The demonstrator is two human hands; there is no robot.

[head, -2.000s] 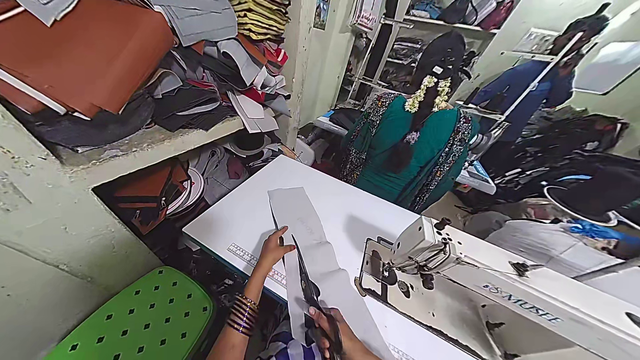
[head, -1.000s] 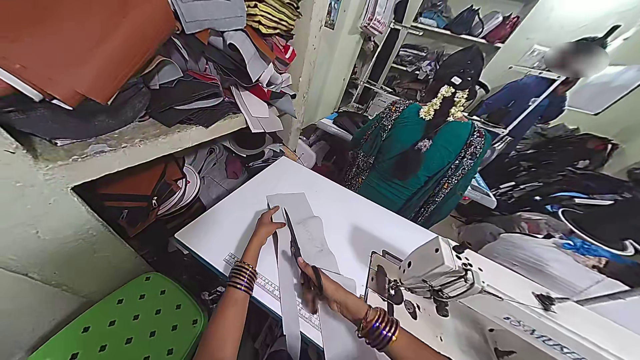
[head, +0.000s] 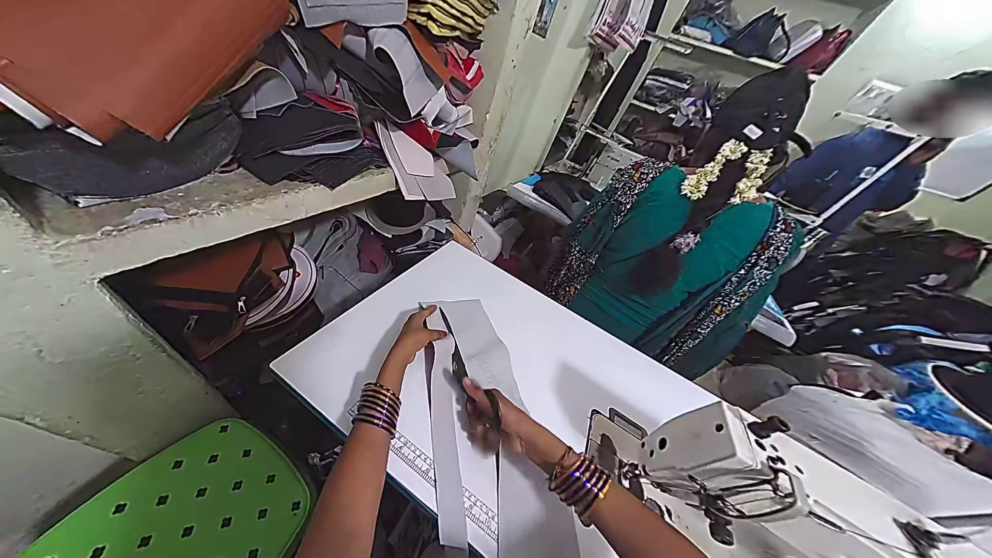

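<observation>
A long piece of light grey fabric (head: 496, 372) lies on the white table top (head: 349, 341), its lower end near the front edge. My left hand (head: 416, 335) pinches its upper left edge between thumb and fingers. In my right hand (head: 496, 418) is a pair of dark-handled scissors (head: 459, 360), blades pointing up and left over the fabric, tips close to my left fingers. A narrow strip (head: 447, 465) runs down on the left of the scissors, split from the wider part lower down. Part of my right hand is blurred.
A printed ruler scale (head: 415, 457) runs along the table's front edge. To the right stands a white sewing machine (head: 713, 449). A green stool (head: 186, 496) is at lower left, a shelf ledge (head: 232, 213) with fabric scraps above. A person in green (head: 682, 263) sits beyond the table.
My right hand and the scissors have moved up the fabric toward its far end since the earliest frame. The cut-off strip on the left reaches farther up. My left hand still holds the fabric's edge.
</observation>
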